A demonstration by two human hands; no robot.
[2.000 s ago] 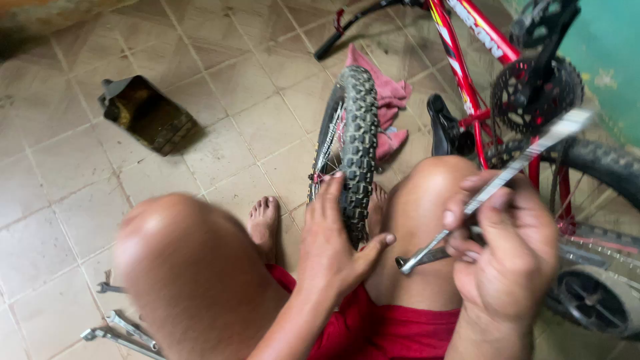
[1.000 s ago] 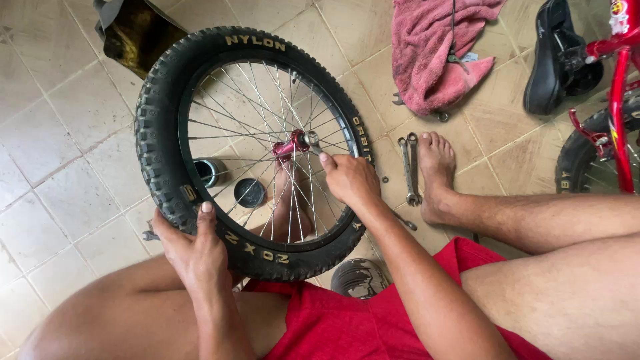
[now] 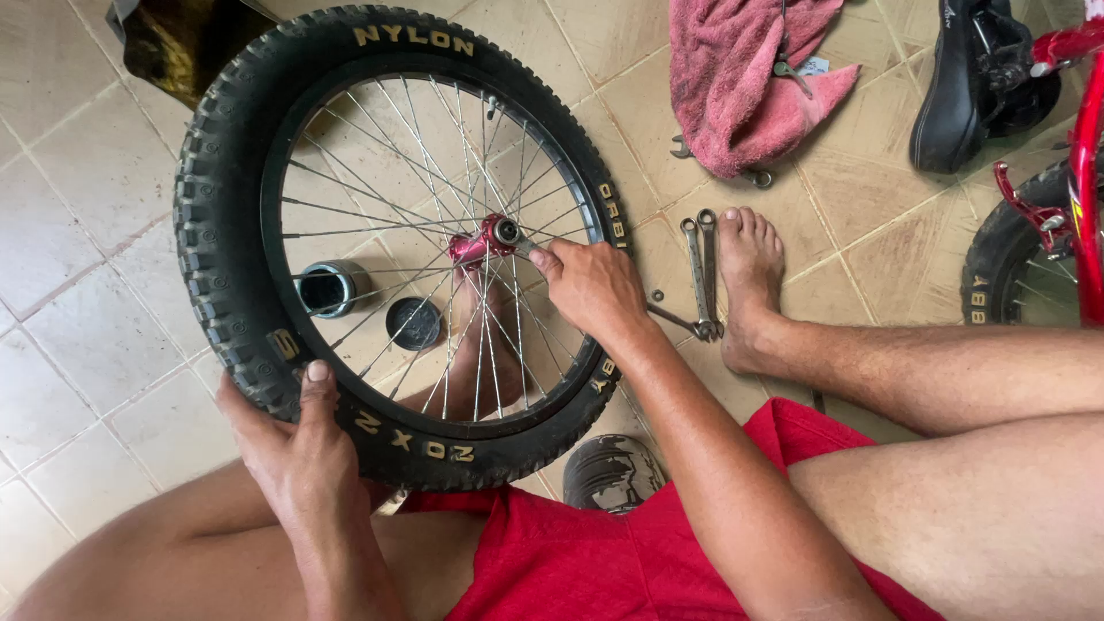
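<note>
A bicycle wheel with a black knobby tyre (image 3: pixel 237 216) stands tilted in front of me, its spokes facing up. My left hand (image 3: pixel 297 440) grips the tyre at its lower left, the thumb on the sidewall. At the pinkish-red metal hub (image 3: pixel 473 248), my right hand (image 3: pixel 586 280) holds a wrench (image 3: pixel 524 247), most of it hidden by the fingers; its head is at the axle end. Through the spokes an open jar (image 3: pixel 332 288) and a round black lid (image 3: pixel 414 323) show on the floor.
Right of the wheel lie combination wrenches (image 3: pixel 697 267) and a small nut (image 3: pixel 658 295), beside my bare foot. Farther off are a pink towel (image 3: pixel 733 95), a black bicycle saddle (image 3: pixel 949 95) and a red bicycle frame (image 3: pixel 1085 172). A dark container (image 3: pixel 181 52) stands upper left.
Two seconds ago the wheel was edge-on and my right hand held a wrench up, away from it. Since then the wheel has been turned to show its side, and the wrench is at the hub.
</note>
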